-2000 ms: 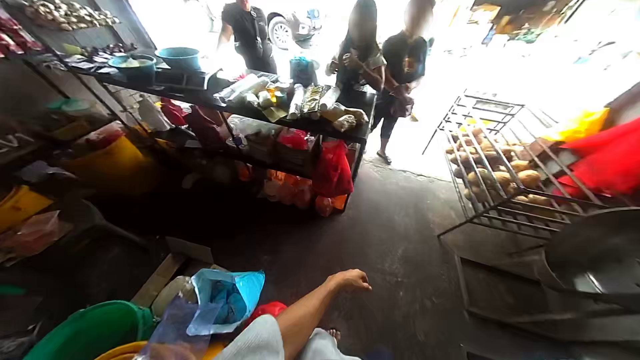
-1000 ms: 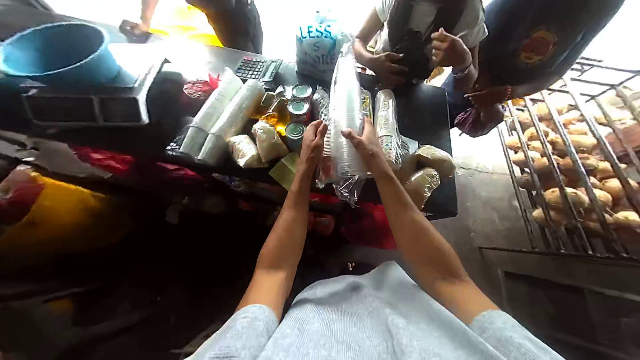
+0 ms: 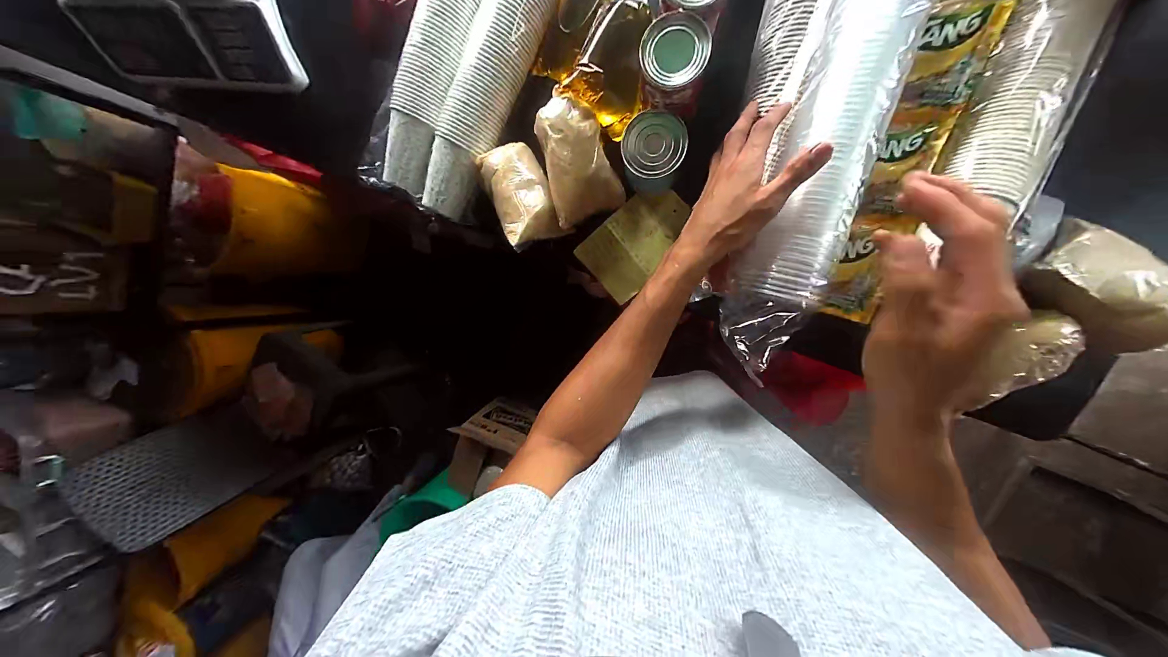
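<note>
My left hand [image 3: 744, 187] rests against a plastic-wrapped stack of clear cups [image 3: 826, 155], its fingers apart on the sleeve. Blurred by motion, my right hand [image 3: 949, 292] is raised with bent fingers, over the lower end of a strip of Tang drink sachets [image 3: 912, 137]. Whether it touches anything cannot be told. Right of the sachets lies another wrapped stack of cups [image 3: 1013, 128]. To the left of my left hand are metal cans [image 3: 654, 146], bags of pale powder [image 3: 573, 160], a yellowish flat packet [image 3: 634, 245] and bottles of golden liquid [image 3: 613, 68].
Two more wrapped cup stacks [image 3: 484, 82] lie further left on the dark table, near a grey tray-like object [image 3: 196, 41]. Tan bundles [image 3: 1109, 274] sit at the right edge. Below left are yellow containers [image 3: 265, 224], a perforated grey panel [image 3: 169, 474] and an open cardboard box [image 3: 493, 433].
A second ago both hands were around the clear cup stack; my right hand has since come off it toward the right. The view has moved much closer to the table.
</note>
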